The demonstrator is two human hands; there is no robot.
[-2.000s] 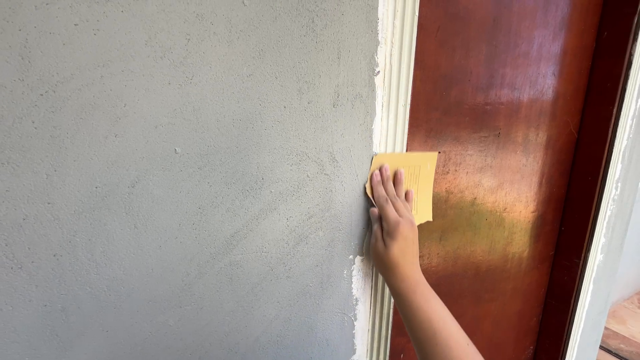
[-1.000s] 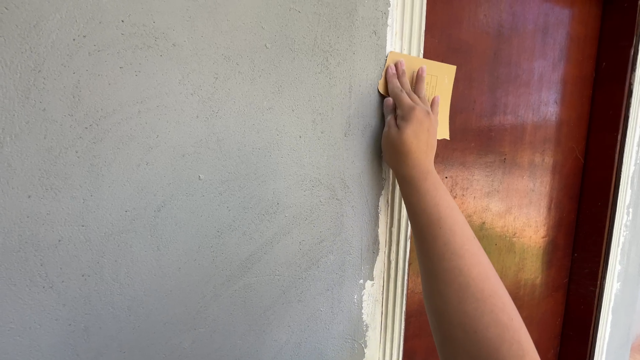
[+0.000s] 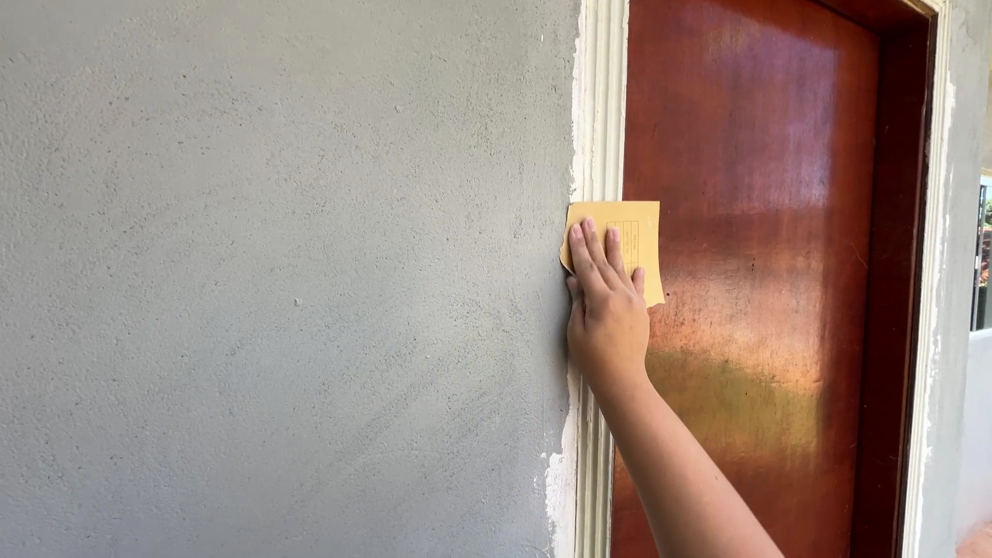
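Observation:
My right hand [image 3: 608,310] lies with its fingers spread on a yellow sheet of sandpaper [image 3: 643,248], its printed back toward me. The sheet is pressed flat on the ridged cream door trim [image 3: 604,101], and its right part reaches past the trim in front of the reddish-brown wooden door [image 3: 744,194]. The sheet's left edge is torn and curls by the gray wall [image 3: 310,232]. The thumb is partly hidden at the sheet's lower left. My left hand is not in view.
Rough white paint edges the trim where it meets the wall, with a bare white patch [image 3: 559,488] low down. The dark door frame [image 3: 899,232] and a second cream trim [image 3: 930,310] stand at the right. Part of a window [image 3: 983,256] shows at the far right.
My right hand with the sandpaper has moved up the trim and then back down along it. The view has shifted, and more of the doorway's top right now shows.

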